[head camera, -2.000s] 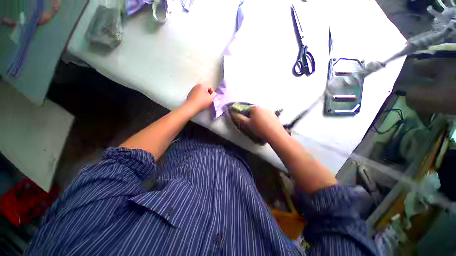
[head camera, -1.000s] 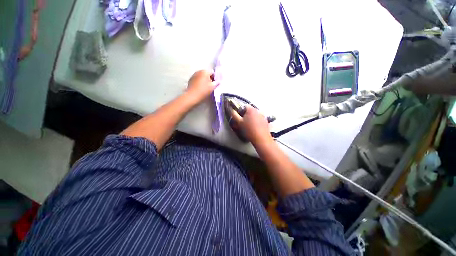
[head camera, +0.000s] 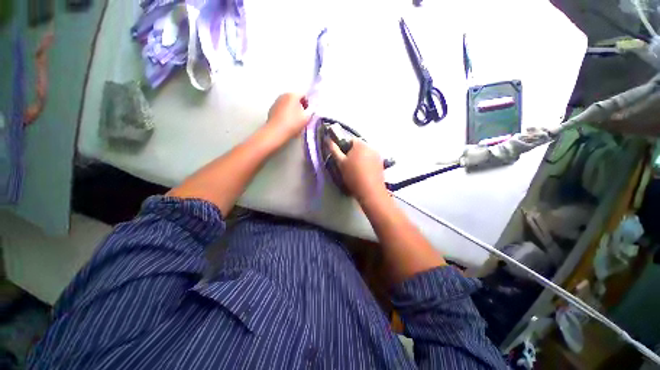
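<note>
A narrow lilac strip (head camera: 315, 148) lies lengthwise on the white pressing table near its front edge, its far end reaching up past my left hand. My left hand (head camera: 289, 114) pinches the strip at its middle. My right hand (head camera: 360, 168) is closed on the handle of the dark steam iron (head camera: 330, 160). The iron stands on the table right beside the strip's near part, at its right edge; whether the soleplate overlaps the strip is hard to tell.
Black shears (head camera: 425, 87) and a metal iron rest (head camera: 495, 114) with reddish bars lie right. A wrapped hose (head camera: 572, 123) and pale cord (head camera: 499, 254) run right. A grey block (head camera: 126, 113) and crumpled lilac pile (head camera: 189, 36) lie left. A side table (head camera: 54, 155) holds strips.
The view has shifted, showing more of the lilac pile. The iron has come up close against the strip, whose near part now curves. Both hands keep their hold.
</note>
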